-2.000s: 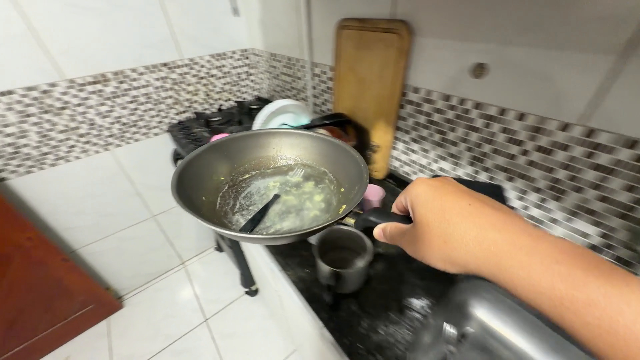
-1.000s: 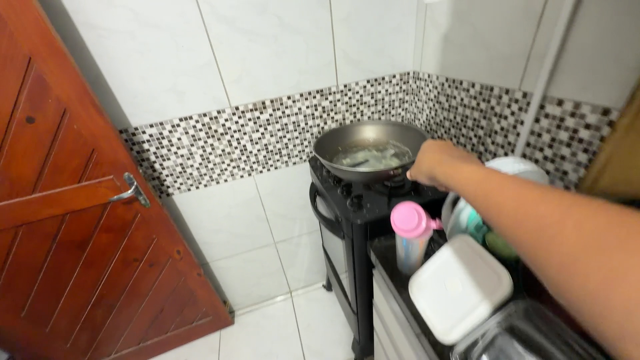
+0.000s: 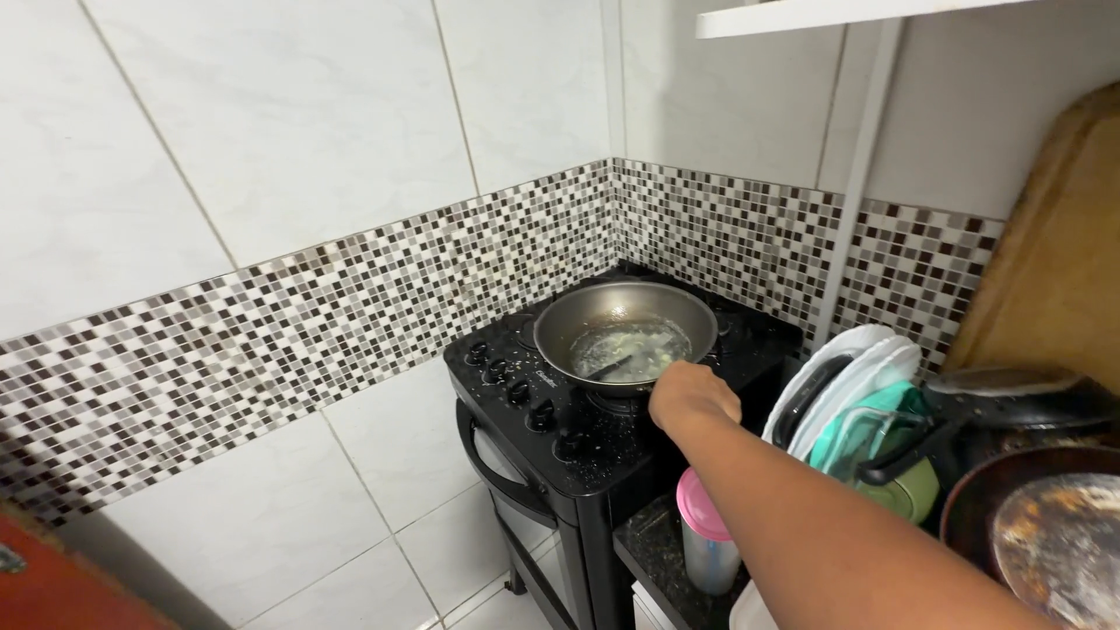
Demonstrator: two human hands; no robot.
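Observation:
My right hand [image 3: 696, 395] is closed around the handle of a grey metal frying pan [image 3: 626, 297], and the handle itself is hidden under the fingers. The pan is over the black gas stove [image 3: 560, 464], at its middle; whether it rests on a burner grate cannot be told. Cloudy liquid with pale bits [image 3: 643, 346] lies in the pan, along with a utensil with a dark handle [image 3: 611, 369]. My left hand is out of view.
Right of the stove, a pink-lidded container [image 3: 710, 542] stands on the dark counter [image 3: 656, 551]. White plates [image 3: 862, 350], a green item [image 3: 906, 499] and dark pans [image 3: 971, 490] are stacked beyond my forearm. A wooden board [image 3: 1059, 262] leans on the wall; a white shelf [image 3: 831, 19] juts out above.
The pan, held in my right hand above the counter two seconds ago, is now over the stove, farther onto it than a second ago. The view has swung toward the stove corner.

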